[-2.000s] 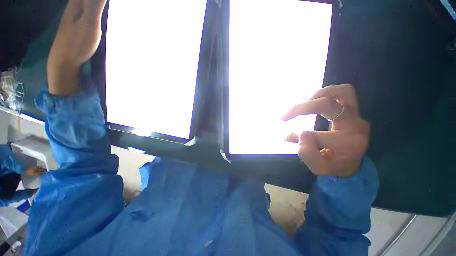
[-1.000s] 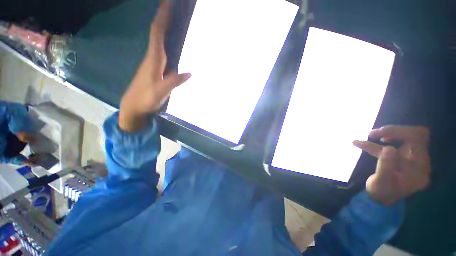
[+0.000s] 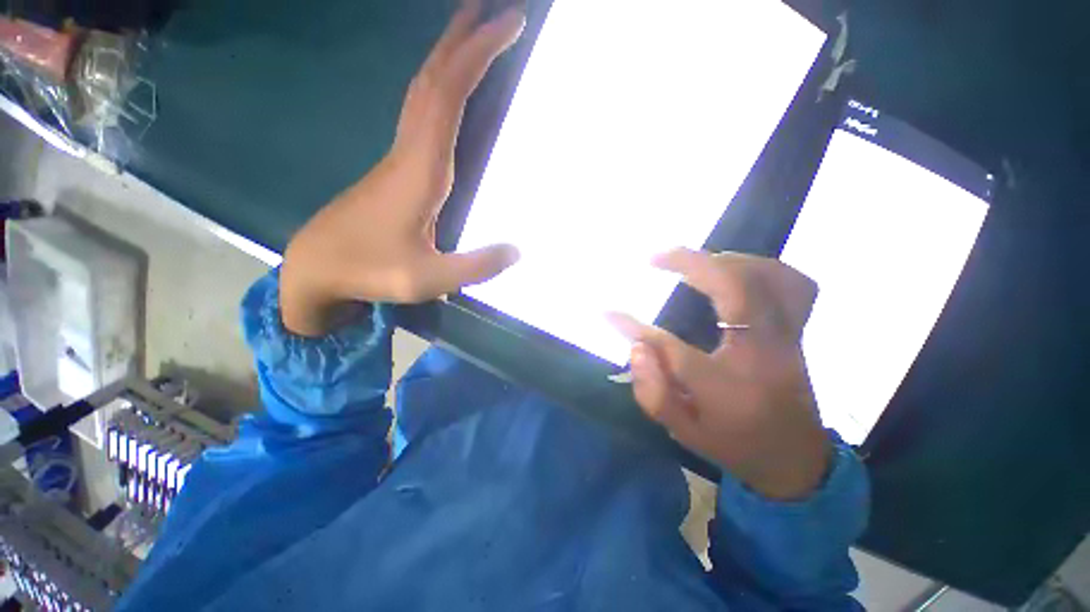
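Two lit tablets lie side by side, tilted in view. The left tablet [image 3: 645,132] glows plain white and its top is cut off by the picture's edge. The right tablet [image 3: 896,239] is white with a dark strip and small text at its top. My left hand [image 3: 400,203] is spread along the left tablet's left edge, thumb over its lower left glass. My right hand [image 3: 741,359], with a ring, is over the left tablet's lower right corner, fingers apart, holding nothing. It hides part of the right tablet's lower left. Whether the fingertips touch the glass is unclear.
The tablets lie on a dark green mat [image 3: 263,120]. A clear crinkled bag [image 3: 108,90] with something reddish is at the upper left bench edge. Beyond the bench at left are a white fixture [image 3: 78,311] and racks with white slats [image 3: 149,460].
My right hand has moved left from the right tablet to the left one. The right tablet now shows a dark top strip with text. The view has shifted, with both tablets further right.
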